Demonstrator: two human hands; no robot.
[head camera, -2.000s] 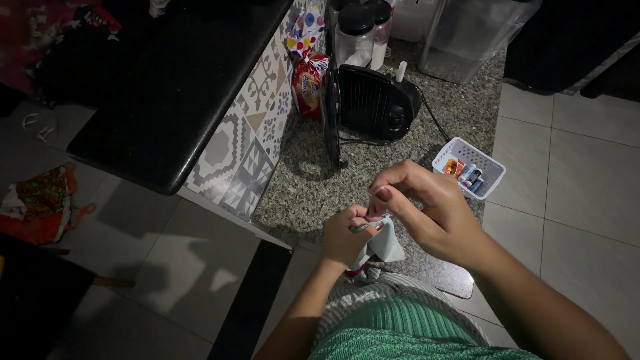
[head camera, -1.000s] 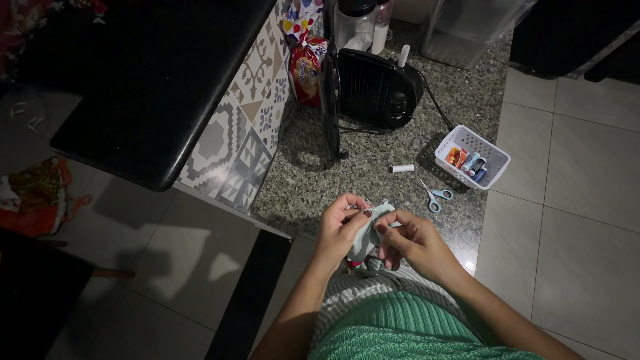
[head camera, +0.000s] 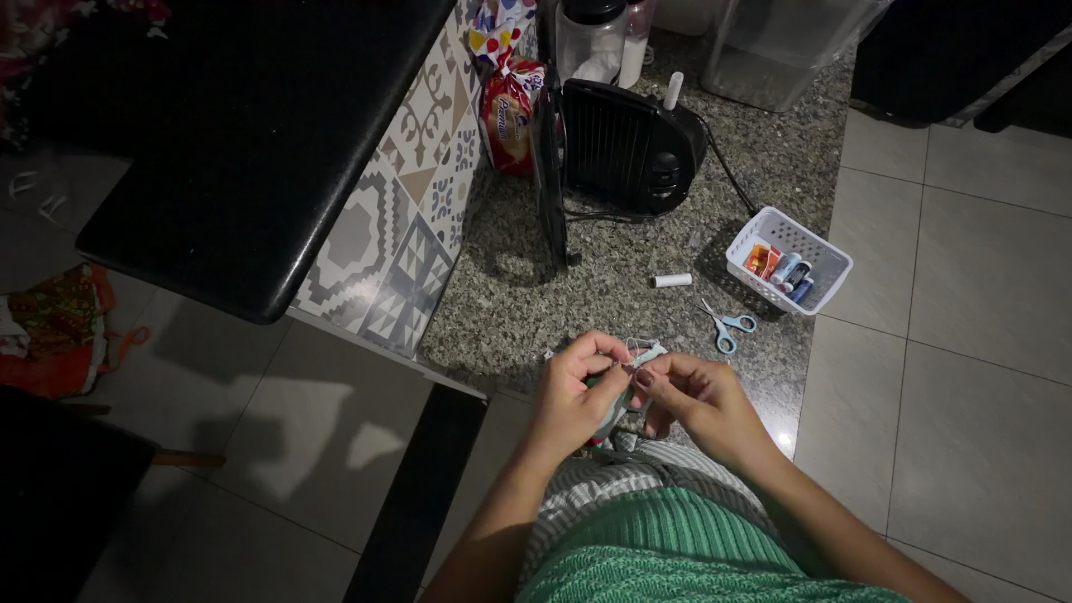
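My left hand (head camera: 582, 394) and my right hand (head camera: 699, 402) meet at the granite counter's near edge, both pinching a small piece of pale cloth (head camera: 615, 412) between their fingertips. A loop of thin thread (head camera: 641, 343) rises above the fingers; whether a needle is there I cannot tell. Just beyond my right hand lie small scissors with light blue handles (head camera: 730, 328), and a white thread spool (head camera: 672, 280) rests on its side behind them. A white perforated plastic basket (head camera: 829, 289) at the right holds several thread spools (head camera: 791, 272) and an orange packet (head camera: 762, 261).
A black electric grill (head camera: 632, 151) stands with its lid raised, its cord running toward the basket. Behind it are a bread bag (head camera: 507, 117), a lidded jar (head camera: 590, 42) and a clear plastic container (head camera: 758, 59). A raised black countertop (head camera: 251, 167) juts in at left beside patterned tiles.
My right hand, raised two seconds ago, has come down to the cloth and meets my left hand. The scissors and white spool, hidden or out of sight at first, now show beyond the hands.
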